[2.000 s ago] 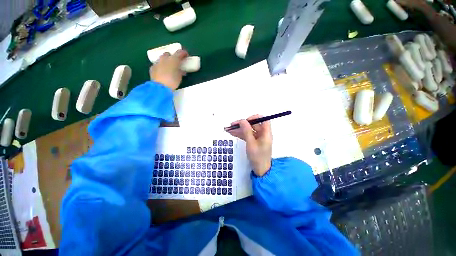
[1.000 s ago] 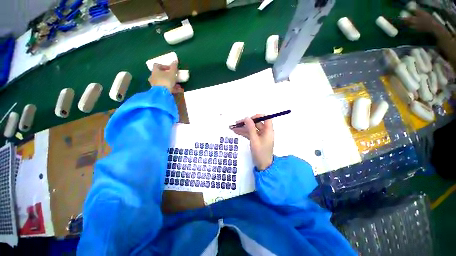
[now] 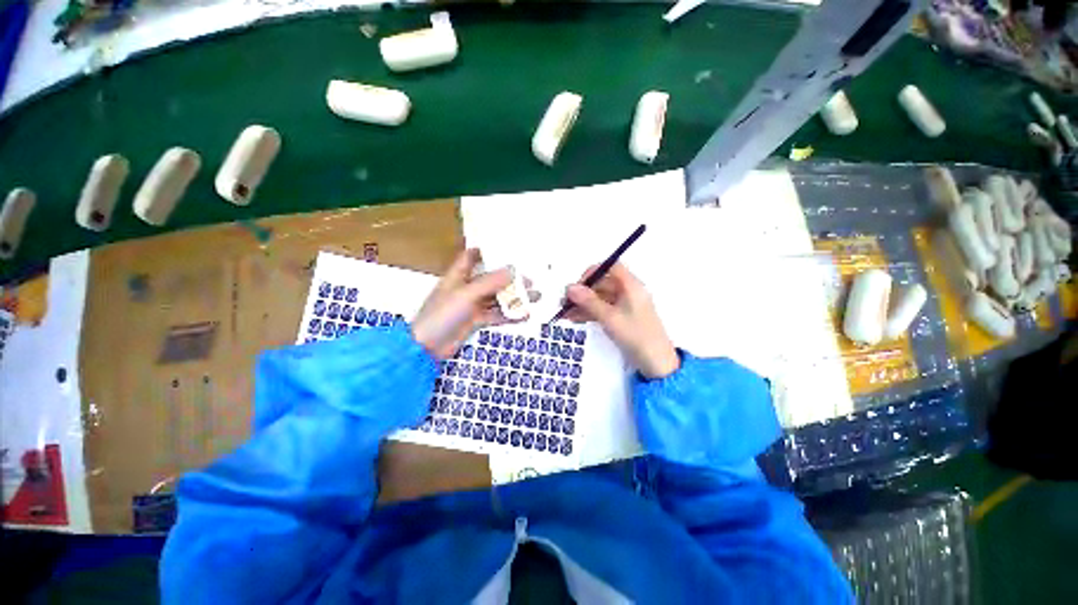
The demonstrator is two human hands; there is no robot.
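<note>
My left hand (image 3: 455, 310) holds a white device housing (image 3: 515, 298) by its end, above the upper part of the sticker sheet (image 3: 502, 384). Fingers cover much of the housing. My right hand (image 3: 621, 314) holds a thin black pen-like tool (image 3: 617, 255) slanted, its fine tip pointing down beside the housing, near the sheet's top edge. I cannot tell whether a sticker is on the tip. The sticker sheet is white with rows of small dark rounded squares; my left hand and sleeve hide part of it.
Several housings lie on the green conveyor belt (image 3: 302, 154) ahead. A grey metal post (image 3: 774, 106) rises at the upper right. Clear plastic trays (image 3: 851, 195) with a pile of housings (image 3: 1005, 242) lie right. Brown cardboard (image 3: 177, 355) lies left; white paper (image 3: 733, 296) lies right of the sheet.
My left hand has come back from the belt with a housing. My right hand's tool now tilts more steeply, tip down. The view has shifted, and more of the sticker sheet shows.
</note>
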